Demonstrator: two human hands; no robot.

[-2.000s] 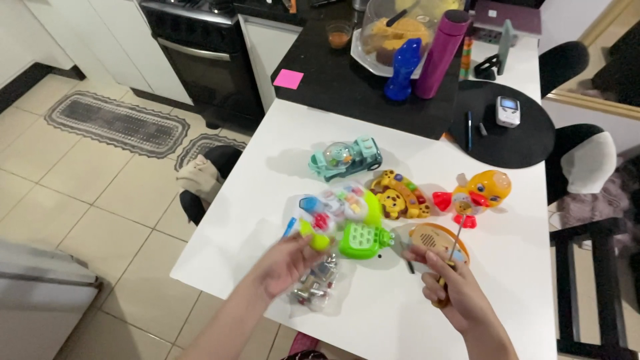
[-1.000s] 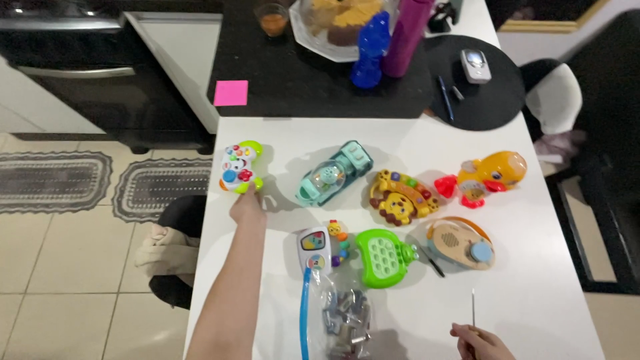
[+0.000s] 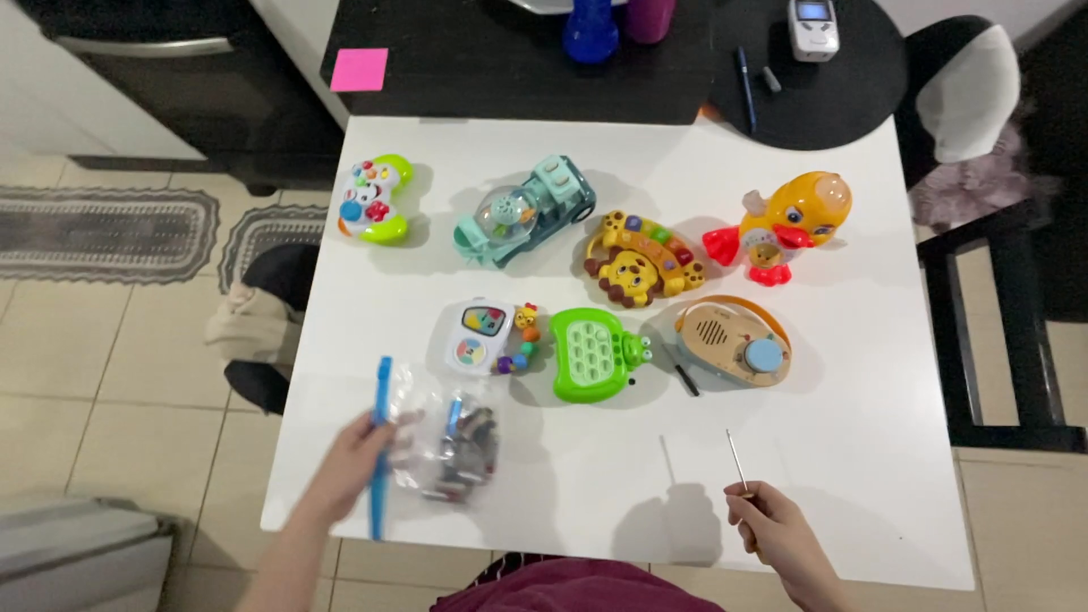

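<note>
My left hand (image 3: 357, 459) grips the blue-edged opening of a clear plastic zip bag (image 3: 416, 450) with small metallic items, perhaps batteries, inside. In my right hand (image 3: 769, 518) is a screwdriver (image 3: 736, 459), its thin shaft pointing away from me. Above the bag lies a white toy with colored beads (image 3: 478, 336). Beside it are a green pop-it game toy (image 3: 589, 355) and a tan toy radio (image 3: 733, 342), with a small black-handled tool (image 3: 686, 380) between them. Farther back are a game-controller toy (image 3: 374, 200), a teal toy truck (image 3: 527, 212), a yellow lion piano toy (image 3: 642, 259) and an orange duck toy (image 3: 786, 223).
A white table (image 3: 595, 476) carries the toys. Behind it, a black surface (image 3: 476, 76) holds a pink sticky note (image 3: 359, 70) and a blue bottle (image 3: 590, 30). A round black mat (image 3: 816, 102) bears a pen (image 3: 746, 89) and a white device (image 3: 813, 30). Chairs flank the table.
My left hand has moved from the controller toy at the far left to the bag near the front edge. The controller toy, held two seconds ago, lies on the table. My right hand keeps the screwdriver.
</note>
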